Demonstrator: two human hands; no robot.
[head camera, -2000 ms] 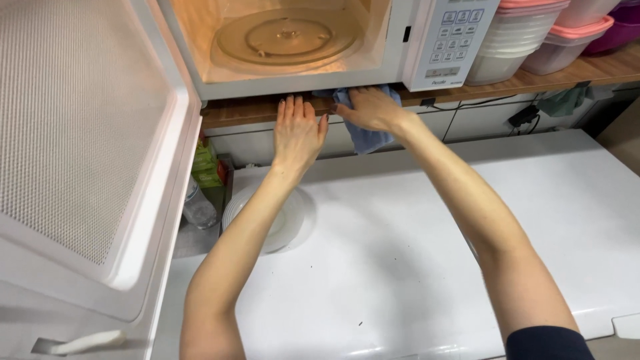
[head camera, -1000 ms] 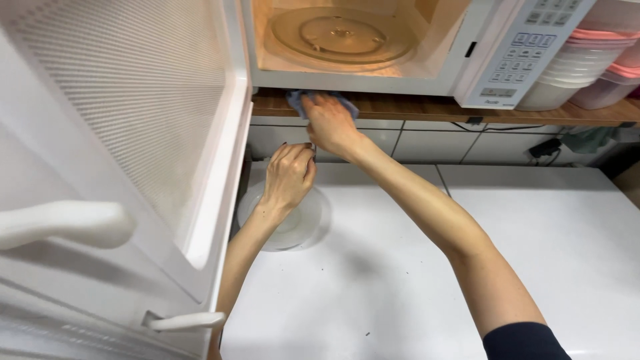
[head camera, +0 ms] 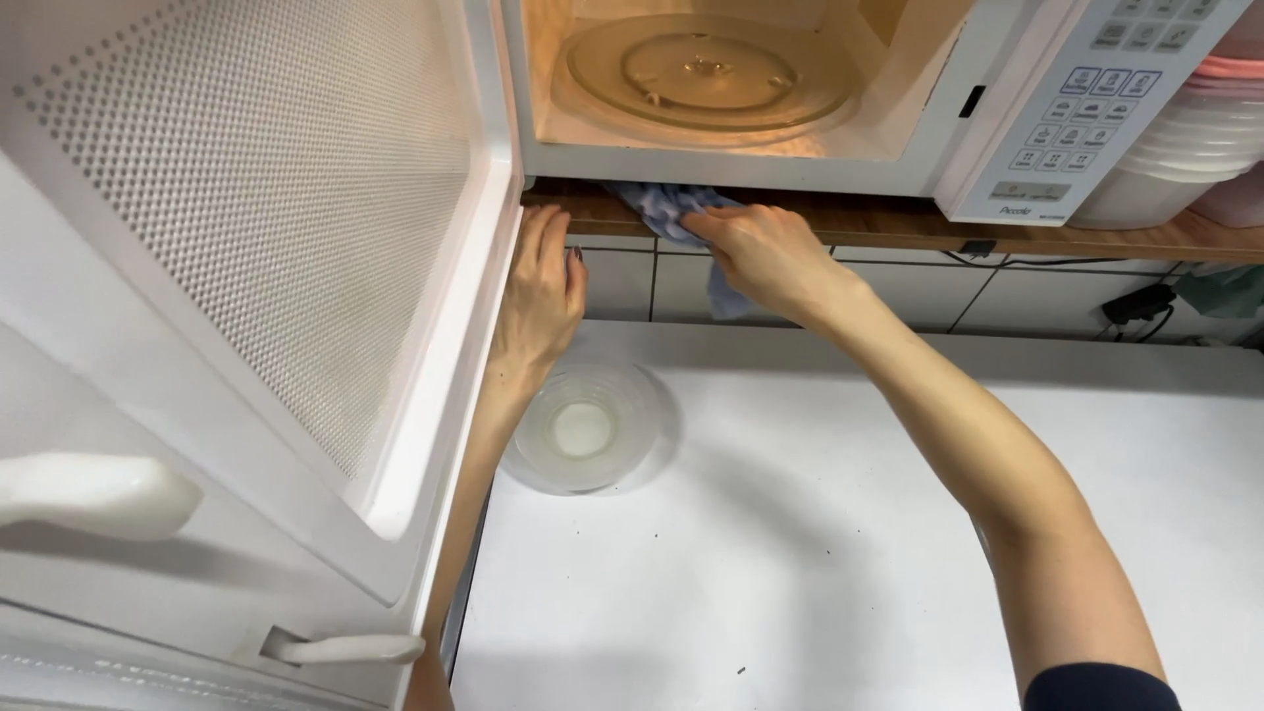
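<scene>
My right hand grips a blue cloth, which is pressed at the front of the wooden shelf under the microwave oven. Part of the cloth hangs below the shelf edge. My left hand rests with its fingertips on the shelf's front edge, close by the microwave's open door; nothing shows in it, and the door hides part of the forearm. A glass turntable plate lies inside the lit microwave.
Below the shelf is a white surface with dark specks and a clear round dish. Stacked plastic containers stand right of the microwave. A black plug and cord are by the tiled wall. The open door fills the left side.
My left hand, lower and off the shelf a second ago, is at the shelf edge beside the door. The cloth has moved left along the shelf since the earliest frame. The view has shifted.
</scene>
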